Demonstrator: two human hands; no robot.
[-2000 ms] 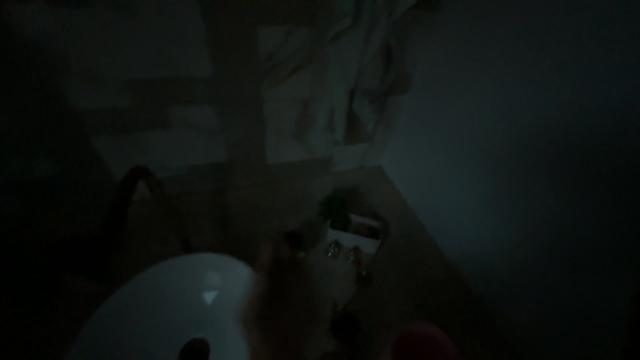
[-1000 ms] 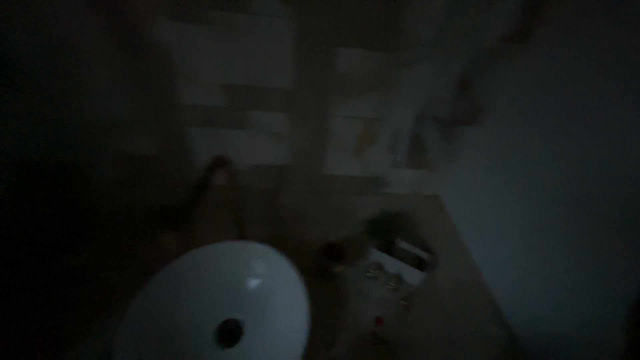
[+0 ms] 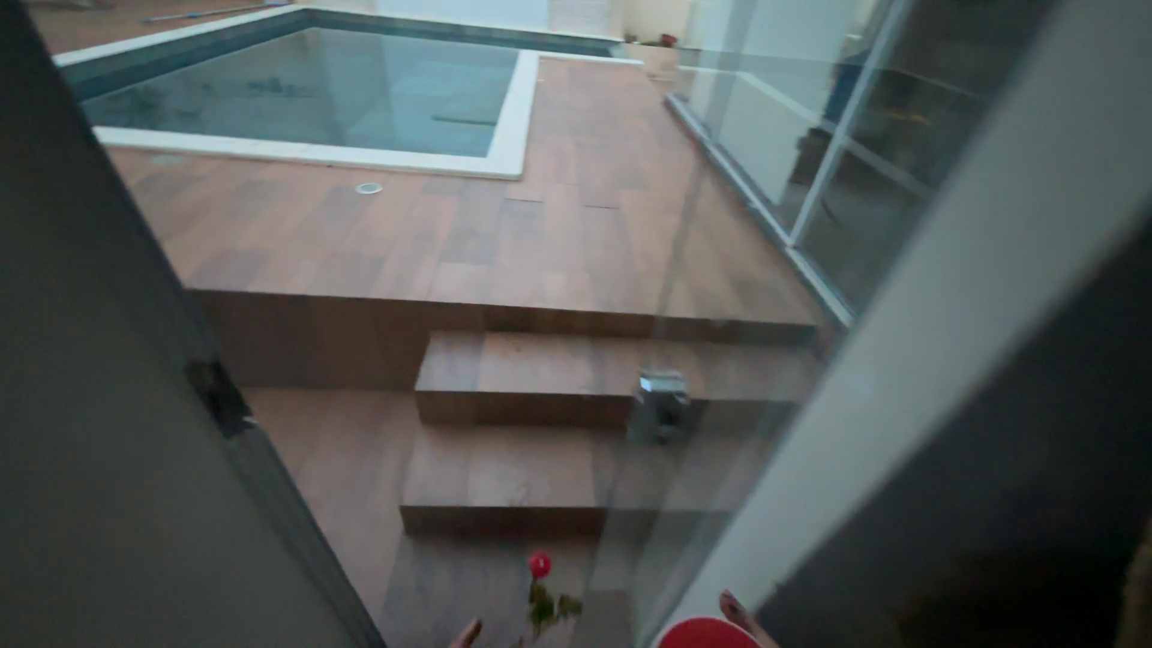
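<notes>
A single fingertip of my left hand [image 3: 467, 634] shows at the bottom edge, just left of a red flower [image 3: 540, 565] with green leaves on a stem. The lower stem is cut off by the frame, so whether the fingers close on it cannot be told. At the bottom right, a finger of my right hand [image 3: 743, 616] lies against the side of a round red container [image 3: 706, 634]. Most of both hands and the lower part of the container are outside the view.
A dark door edge [image 3: 270, 486] stands on the left, a pale frame [image 3: 864, 360] on the right. A glass panel with a metal fitting [image 3: 663, 405] crosses the view. Beyond are wood-look steps [image 3: 504, 468], a raised deck [image 3: 558, 243] and a pool [image 3: 306, 99].
The view has shifted greatly, from a dark room with a white basin and small items on a counter to a doorway with steps and a pool.
</notes>
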